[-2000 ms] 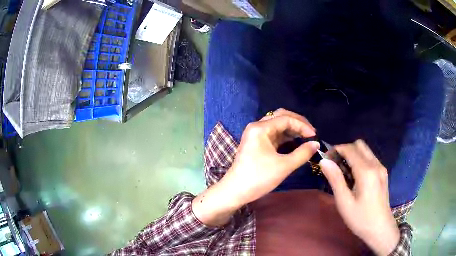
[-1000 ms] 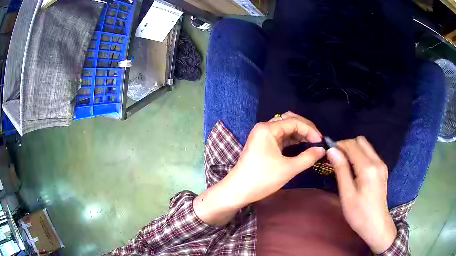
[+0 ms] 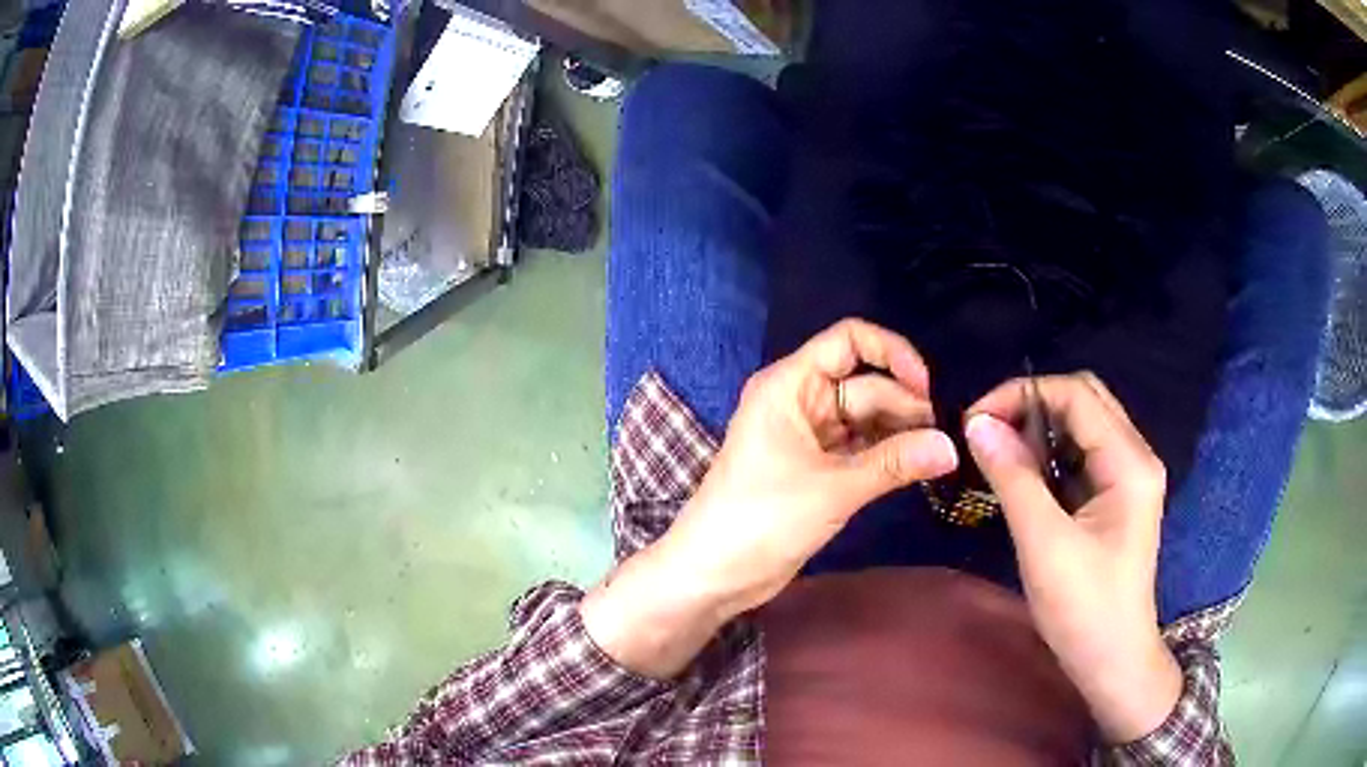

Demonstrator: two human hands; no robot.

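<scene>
My left hand [image 3: 787,480] is over the lap, its thumb and fingertips curled close together. A black fabric piece may be between them, but it merges with the dark cloth and I cannot tell. My right hand [image 3: 1091,517] is just to the right, thumb and index tips near the left fingertips with a small gap. It holds the dark thread snips [image 3: 1037,426], pointing up along the fingers. The dark cloth [image 3: 1005,165] covers the lap. A gold-yellow patterned patch [image 3: 967,507] shows below the fingers. A pale loose thread end [image 3: 1025,276] lies on the cloth.
Blue jeans [image 3: 675,225] show on both sides of the dark cloth. At left stand a blue plastic crate [image 3: 290,348], draped grey fabric [image 3: 173,195] and a shelf with a white paper [image 3: 471,71]. A cardboard box [image 3: 128,704] is at the lower left.
The hands have parted slightly at the fingertips. The snips, whose tip was at the left fingertips, now point upward in my right hand. The left fingers have shifted and the ring shows more.
</scene>
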